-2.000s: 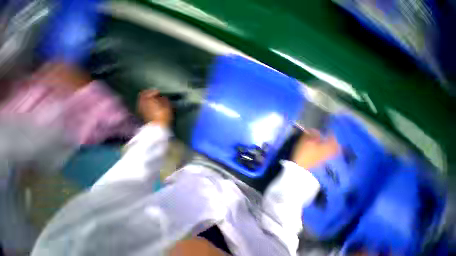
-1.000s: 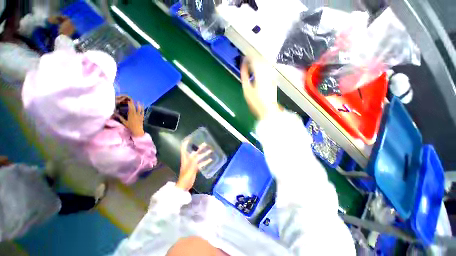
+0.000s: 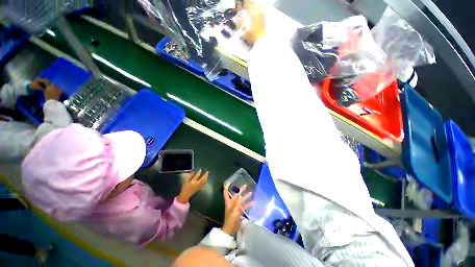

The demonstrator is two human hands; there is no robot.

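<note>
My left hand point(image 3: 234, 209) is at the near end of a clear plastic box point(image 3: 242, 180), fingers spread; whether it touches the rim is unclear. A few small black parts point(image 3: 236, 189) show in the box. My right arm reaches up to the overhead shelf. My right hand point(image 3: 253, 22) is blurred and overexposed at the top edge, beside a crinkled clear bag point(image 3: 207, 31) with dark contents; its fingers and any grip cannot be made out. A blue tray point(image 3: 266, 194) with several black housings point(image 3: 284, 227) lies right of the box, partly hidden by my right sleeve.
A red tray point(image 3: 388, 117) with bags, a teal bin point(image 3: 427, 146) and a blue bin point(image 3: 463, 167) stand at the right. The green conveyor point(image 3: 208, 101) runs behind the bench. A person in pink sits at the left, one hand point(image 3: 192, 186) near a dark-filled clear box point(image 3: 176, 161).
My right hand has moved from above the conveyor up to the bags on the shelf. My left hand stays at the clear box. The view has shifted, and the neighbour's hand is now nearer my box.
</note>
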